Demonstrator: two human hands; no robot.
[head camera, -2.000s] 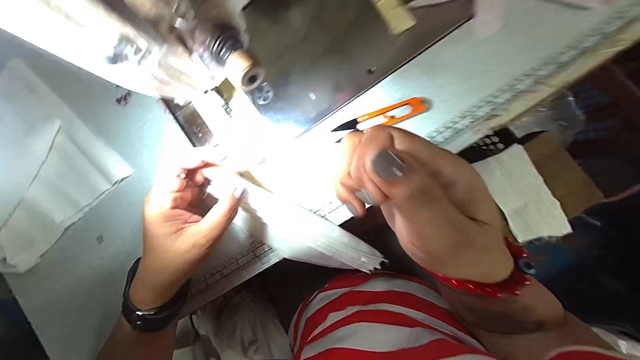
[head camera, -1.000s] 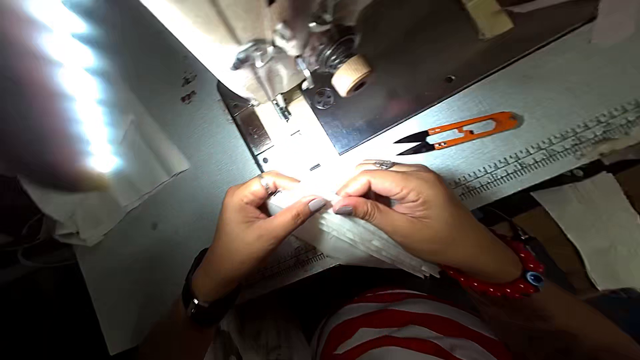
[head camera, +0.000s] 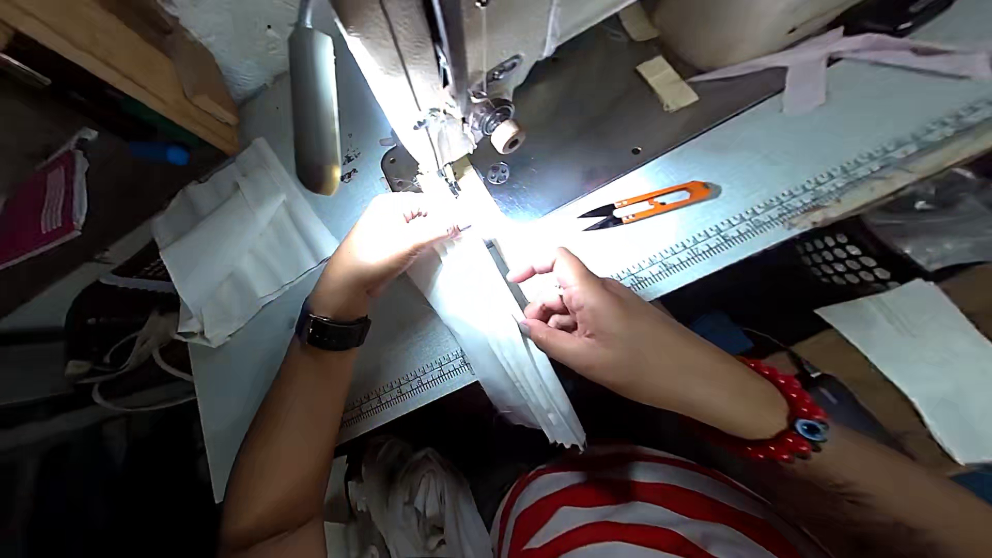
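A folded strip of white fabric (head camera: 496, 341) runs from the sewing machine's needle area (head camera: 452, 182) over the table edge toward my lap. My left hand (head camera: 395, 240) grips its upper part just below the presser foot, where glare hides detail. At the strip's right edge is my right hand (head camera: 566, 310), thumb against the cloth and fingers curled; whether it pinches the cloth I cannot tell. Orange thread snips (head camera: 659, 203) with black blades lie on the table to the right of the needle.
Another white cloth (head camera: 240, 240) lies at the table's left. A lamp (head camera: 314, 108) hangs beside the machine head. A ruler tape (head camera: 775, 205) follows the front edge. Pink fabric strips (head camera: 806, 74) and a beige scrap (head camera: 666, 83) lie farther back. White cloth (head camera: 422, 496) is bunched below.
My hands were together on the cloth one second ago; now they are apart, the right one lower along the strip. The view has shifted, showing more of the left side.
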